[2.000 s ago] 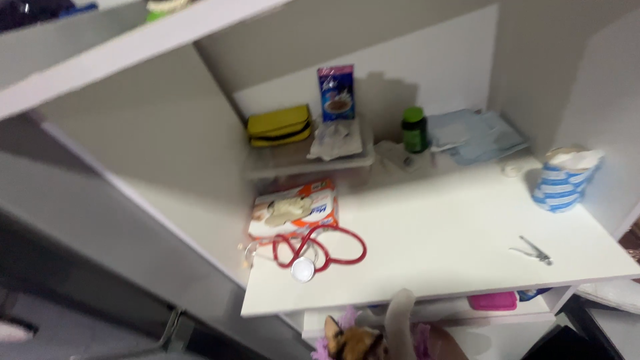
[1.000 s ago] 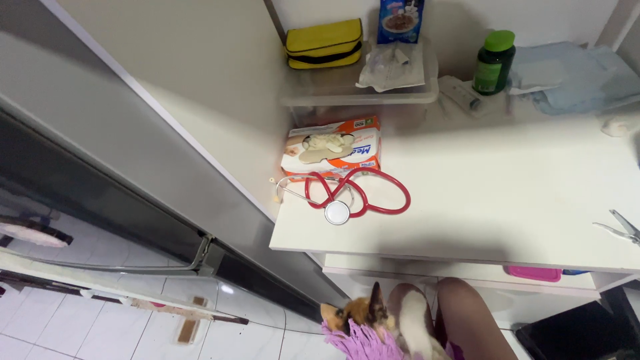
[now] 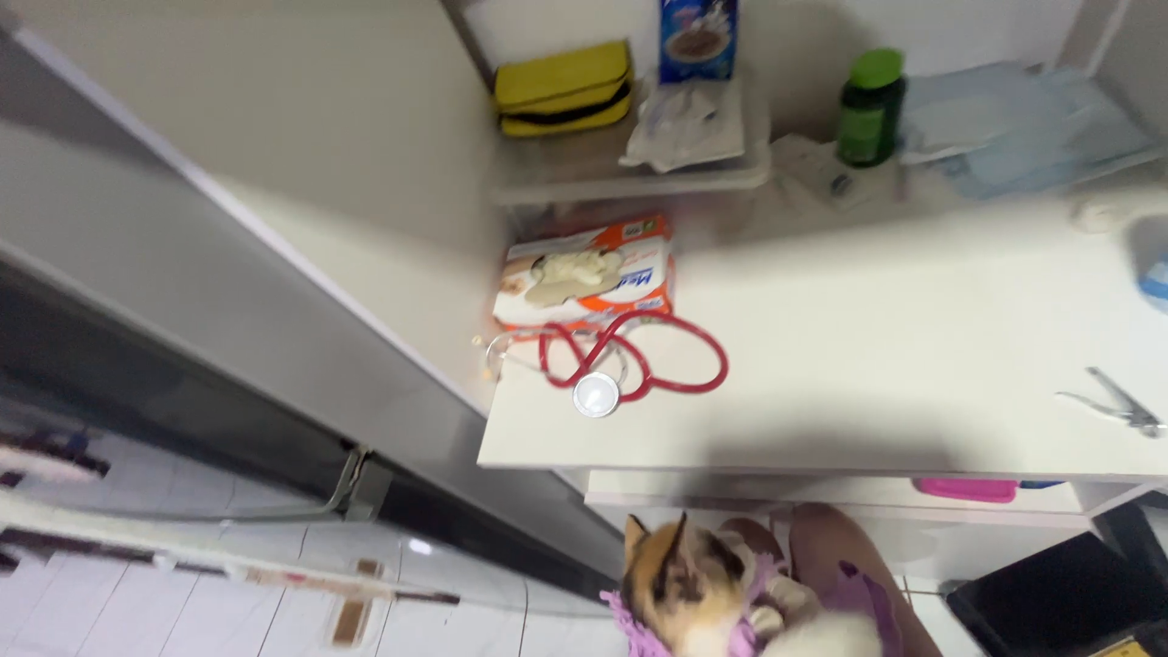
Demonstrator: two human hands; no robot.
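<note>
Neither of my hands can be made out. A calico cat (image 3: 680, 584) with purple fringed fabric (image 3: 639, 630) around it is at the bottom, by my bare legs (image 3: 835, 566); a blurred white shape (image 3: 826, 634) lies at its right. On the white desk (image 3: 867, 365), a red stethoscope (image 3: 693, 383) rests partly against a box of gloves (image 3: 589, 274). Metal nail clippers or small pliers (image 3: 1131, 412) lie at the right with handles spread.
A clear plastic container (image 3: 630, 190) bears a yellow zip pouch (image 3: 566, 91), a blue packet (image 3: 698, 41) and white wrappers (image 3: 689, 128). Beside it are a green-capped bottle (image 3: 871, 109) and pale blue pads (image 3: 1049, 137). A pink item (image 3: 967, 490) sits on the lower shelf (image 3: 730, 493).
The view has shifted closer to the desk's left side since the oldest frame. The cat's head was turned more to the left one second ago. The desk items appear unmoved.
</note>
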